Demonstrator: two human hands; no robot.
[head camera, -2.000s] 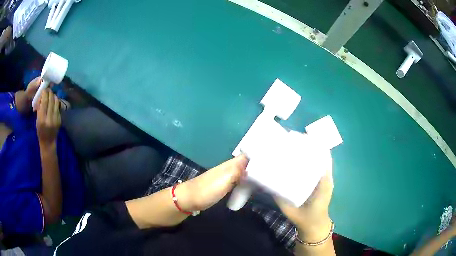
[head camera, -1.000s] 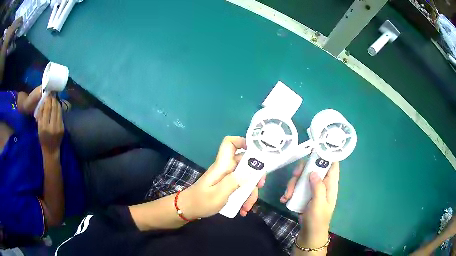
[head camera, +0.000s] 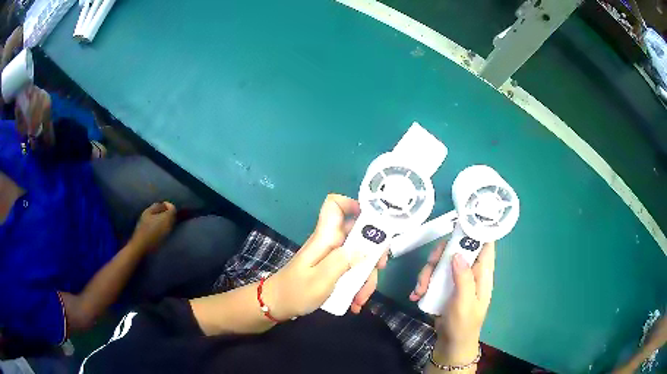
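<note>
My left hand (head camera: 318, 266) is closed around the handle of a white handheld fan (head camera: 395, 196), its round spoked grille facing up and a dark oval display with lit marks below it. My right hand (head camera: 464, 292) holds a second white fan (head camera: 488, 208) by its handle, also grille up with a dark display. Behind them another white fan (head camera: 423, 152) lies on the green worktop, its square-looking head showing and the rest partly covered. A white handle (head camera: 424, 232) shows between the two held fans; which head it belongs to is hidden.
A pale metal rail (head camera: 545, 117) edges the green worktop (head camera: 241, 95), with an upright post (head camera: 523, 44) on it. A seated person in blue (head camera: 44, 234) at left raises a white fan (head camera: 17, 74). White fans (head camera: 93, 20) lie at far upper left. Another person's arm (head camera: 643, 354) enters lower right.
Two seconds ago the fans in my hands were a blurred white mass; now both grilles face me. Since one second ago they barely moved. The neighbour's fan moved up-left. The fan beyond the rail left view.
</note>
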